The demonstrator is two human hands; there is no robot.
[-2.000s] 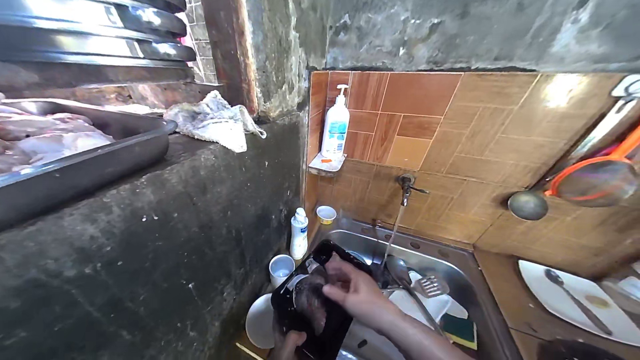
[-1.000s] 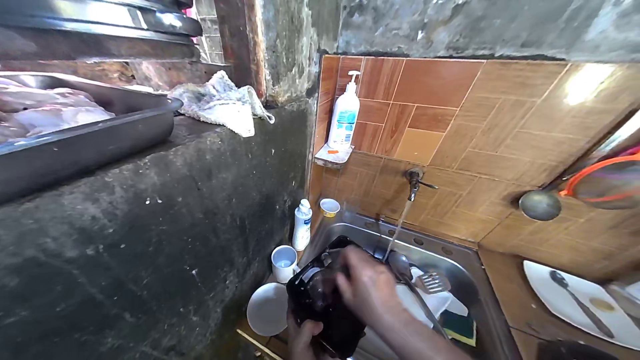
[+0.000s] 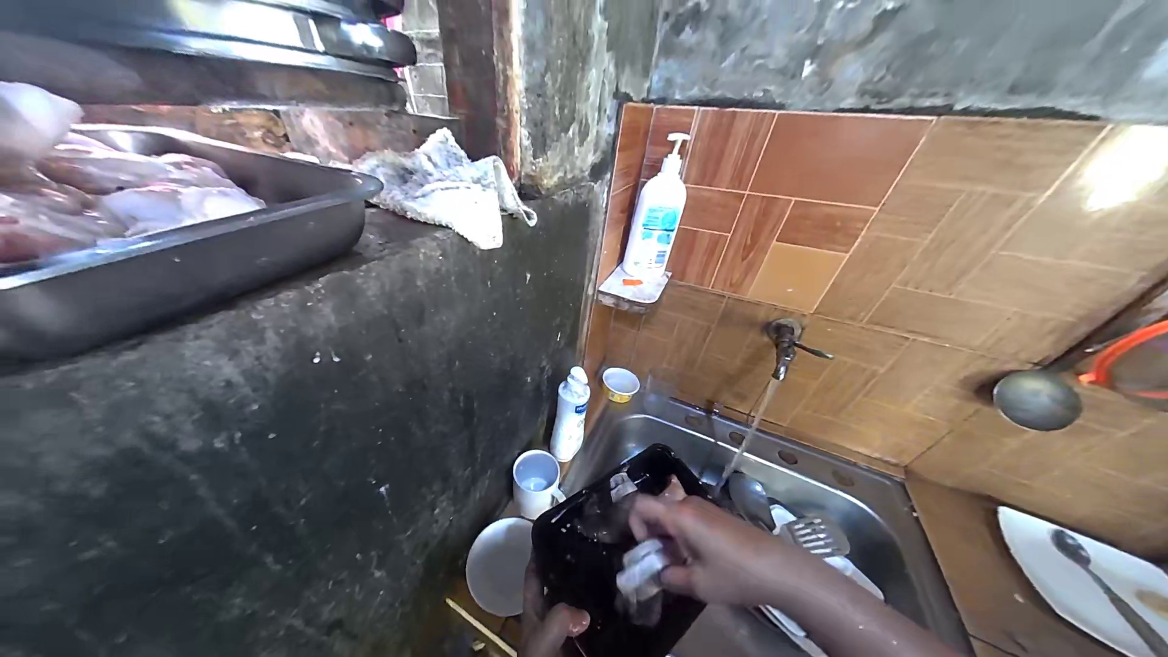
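Observation:
My left hand (image 3: 552, 625) grips the lower left edge of a black rectangular tray (image 3: 584, 561), which is tilted over the left side of a steel sink (image 3: 876, 511). Inside the tray my right hand (image 3: 698, 547) has its fingers curled on a crumpled, wet, whitish translucent piece (image 3: 643, 566), perhaps plastic or a scrubber; its kind is not clear. Water runs from the wall tap (image 3: 785, 347) into the sink just behind the tray. A slotted spatula (image 3: 817, 537) and a large spoon (image 3: 750, 500) lie in the sink, partly hidden by my right forearm.
A white mug (image 3: 537, 484), a white bowl (image 3: 500, 566), a white bottle (image 3: 570, 415) and a small cup (image 3: 620, 385) stand left of the sink. A pump bottle (image 3: 655, 219) sits on a wall shelf. On the ledge are a cloth (image 3: 447, 187) and a meat-filled pan (image 3: 228, 255).
My right hand has shifted within the black tray, and the whitish piece now shows at its fingers. The left hand still holds the tray's edge. Water runs throughout.

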